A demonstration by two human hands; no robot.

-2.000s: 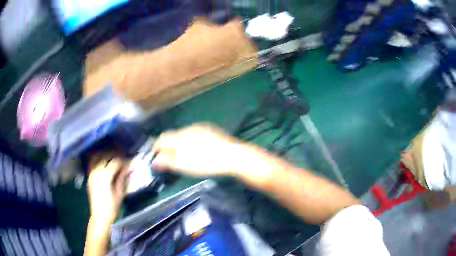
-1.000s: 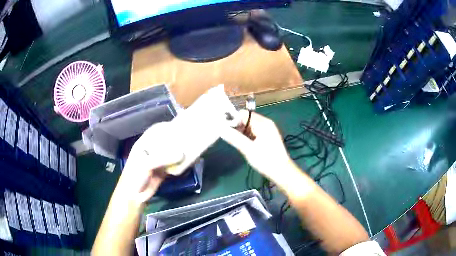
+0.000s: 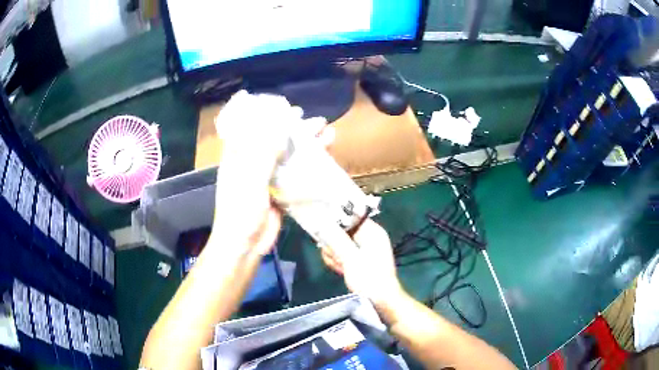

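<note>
A handset in a whitish protective sleeve (image 3: 321,189) is held slantwise between my hands, above the bench and in front of the monitor. My left hand (image 3: 253,166) grips its upper left part. My right hand (image 3: 365,264) is at its lower right end, where a small dark cable end shows; whether the plug is in the handset cannot be told. An open retail box (image 3: 177,209) with grey flaps stands behind my left forearm. A second open box (image 3: 289,336) with a blue printed panel is at the bottom, close to me.
A monitor (image 3: 296,32) and mouse (image 3: 384,88) are at the back. A pink fan (image 3: 124,158) stands left. Black cables (image 3: 459,235) lie right of my hands. Stacked blue boxes stand left (image 3: 54,224) and right (image 3: 578,108). A white power block (image 3: 454,126) lies behind.
My left hand has moved up and right along the sleeved handset, which now tilts down to the right. My right hand is lower. The view has shifted, showing more of the monitor.
</note>
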